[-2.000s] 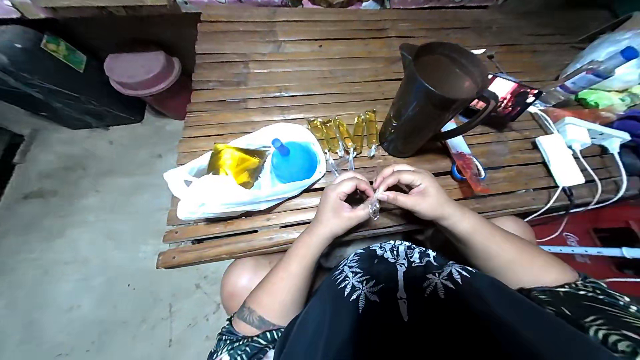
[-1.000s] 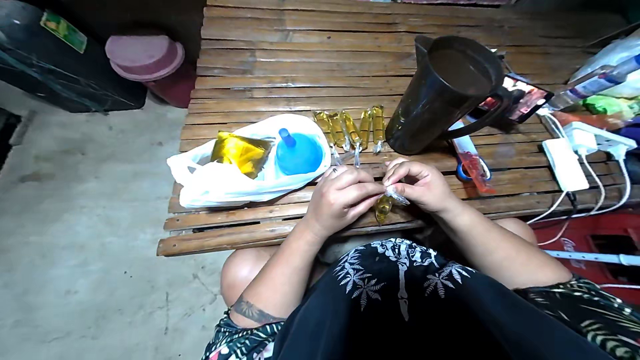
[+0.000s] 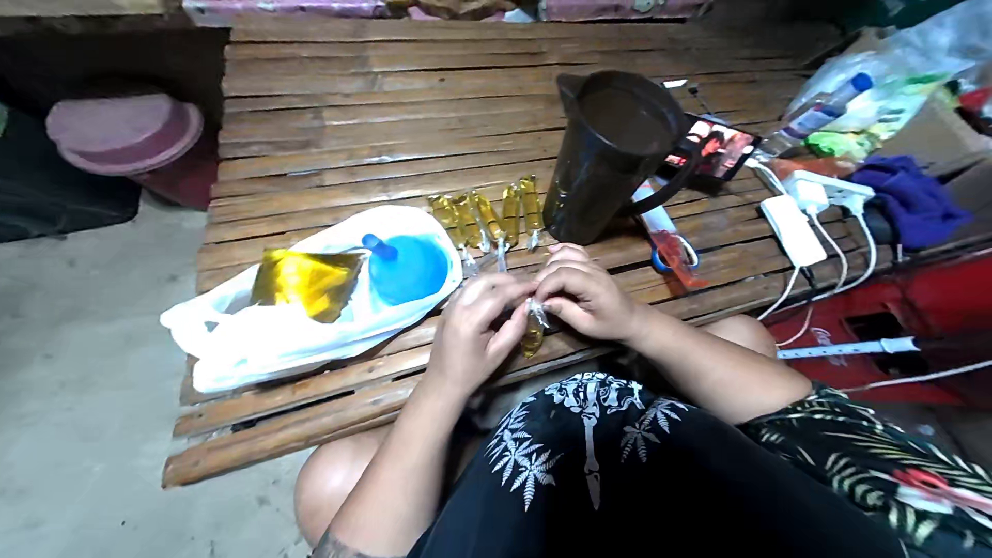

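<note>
My left hand (image 3: 480, 325) and my right hand (image 3: 585, 294) meet over the front edge of the slatted bamboo table, fingertips pinching the clear plastic neck of a small bag of yellow liquid (image 3: 532, 341), which hangs below them. Just beyond my hands, several filled, tied bags of yellow liquid (image 3: 487, 217) lie in a row. To their left a white plastic bag (image 3: 271, 345) holds a larger pouch of yellow liquid (image 3: 310, 283) and a blue funnel (image 3: 411, 267). A dark brown pitcher (image 3: 601, 163) stands behind my right hand.
Blue-handled scissors (image 3: 674, 252) and red plastic lie right of the pitcher. Behind it a phone (image 3: 717, 147) shows a lit picture. Farther right are a white power strip (image 3: 829, 190) with cables, a plastic bottle (image 3: 825, 112) and a purple cloth (image 3: 911, 198). A pink lidded bin (image 3: 124, 136) stands left.
The yellow filling of the small bag shows plainly below my fingers now; two seconds ago mostly clear plastic showed there. Both hands stay together at the table's front edge.
</note>
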